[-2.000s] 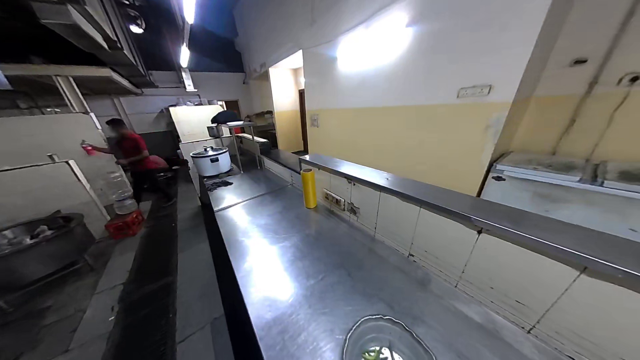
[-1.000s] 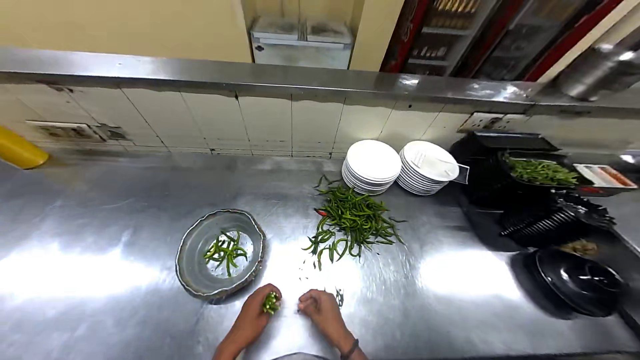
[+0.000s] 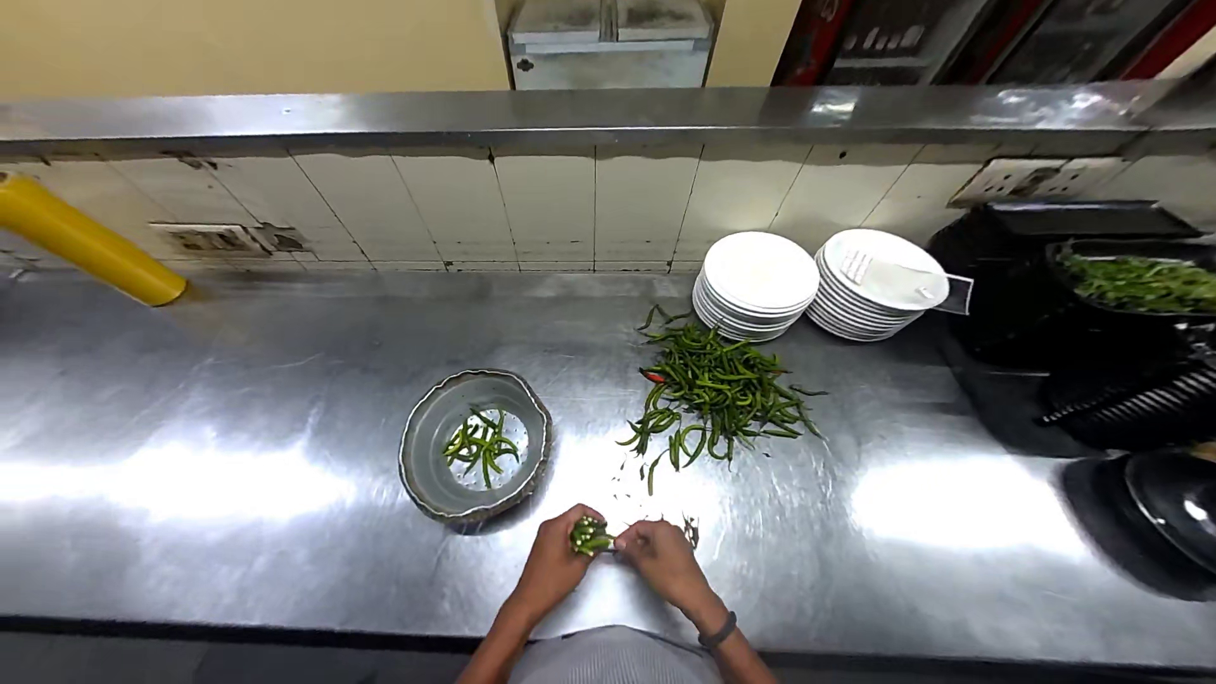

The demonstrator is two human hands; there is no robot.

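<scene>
My left hand (image 3: 560, 551) is closed around a small bunch of green chillies (image 3: 590, 536), their cut or stemless ends facing up. The fingers of my right hand (image 3: 660, 560) pinch at the end of a chilli beside that bunch. Up and to the left of my hands stands a round grey bowl (image 3: 418, 475) with several green chillies (image 3: 482, 446) at its bottom. A large heap of green chillies (image 3: 727, 389), with one red one at its left side, lies on the steel counter (image 3: 313, 560). Small stem scraps (image 3: 690, 532) lie beside my right hand.
Two stacks of white plates (image 3: 760, 275) (image 3: 879, 285) stand behind the heap. A yellow cylinder (image 3: 95, 242) is at the back left. Black containers (image 3: 1007, 285), one with greens (image 3: 1140, 283), and a black lidded pan (image 3: 1173, 508) are on the right. A steel ledge (image 3: 399, 114) runs above the tiled wall.
The view has swung from along the counter down to my hands. Since one second ago, my right hand has come closer to the bunch in my left hand.
</scene>
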